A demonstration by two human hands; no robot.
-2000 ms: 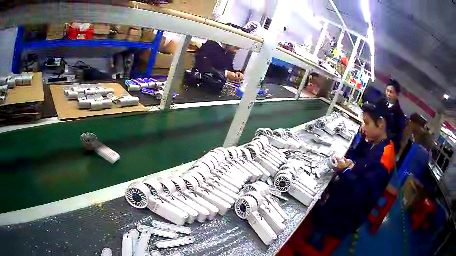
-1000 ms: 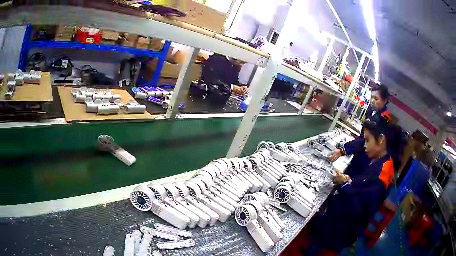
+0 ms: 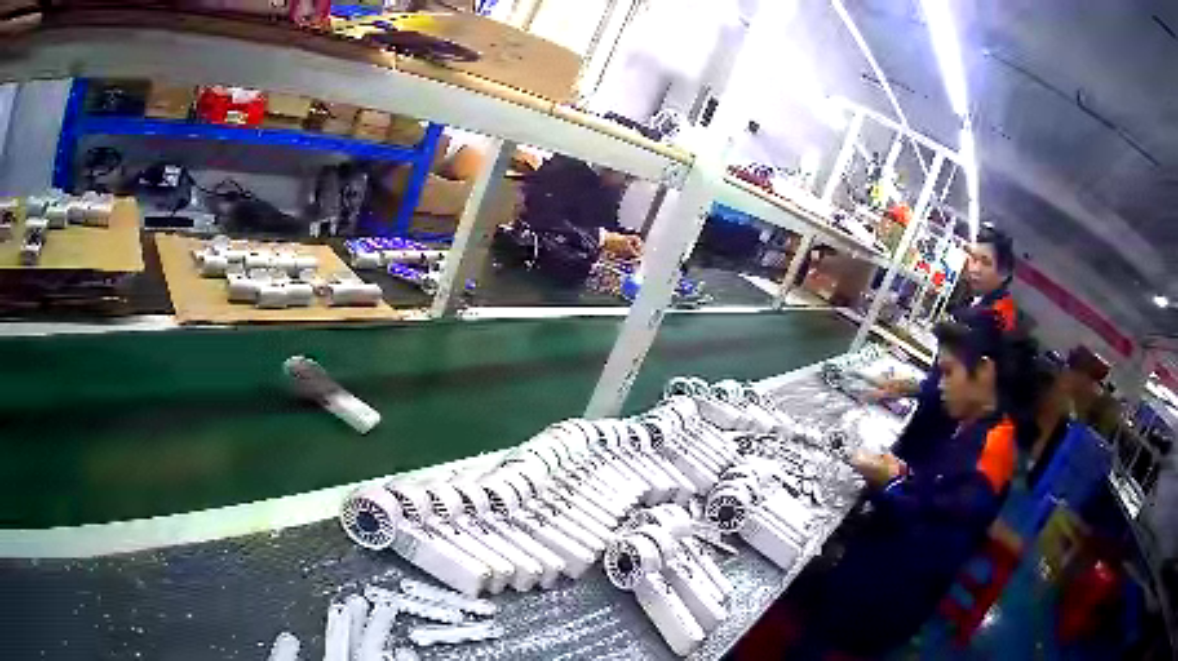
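Neither of my hands is in the picture. A long row of white handheld fans [image 3: 455, 553] leans side by side on the bench, round grilled heads toward the belt and handles toward the bench's front edge. Smaller groups of fans lie in front of the row, one near the middle [image 3: 665, 597] and one further right [image 3: 765, 519]. Loose white handle covers [image 3: 375, 625] lie in a pile at the lower left, some with a ribbed face, partly cut off by the bottom edge.
A single fan [image 3: 331, 395] lies on the green conveyor belt [image 3: 155, 433]. White posts [image 3: 652, 304] and a shelf stand over the belt. Across it, white parts lie on cardboard [image 3: 194, 300]. Two seated workers [image 3: 950, 478] are at the right; another person's hands show behind the belt.
The single fan has moved right along the belt. The view has shifted slightly. The further worker at the right now faces more this way, and both workers' hands have moved.
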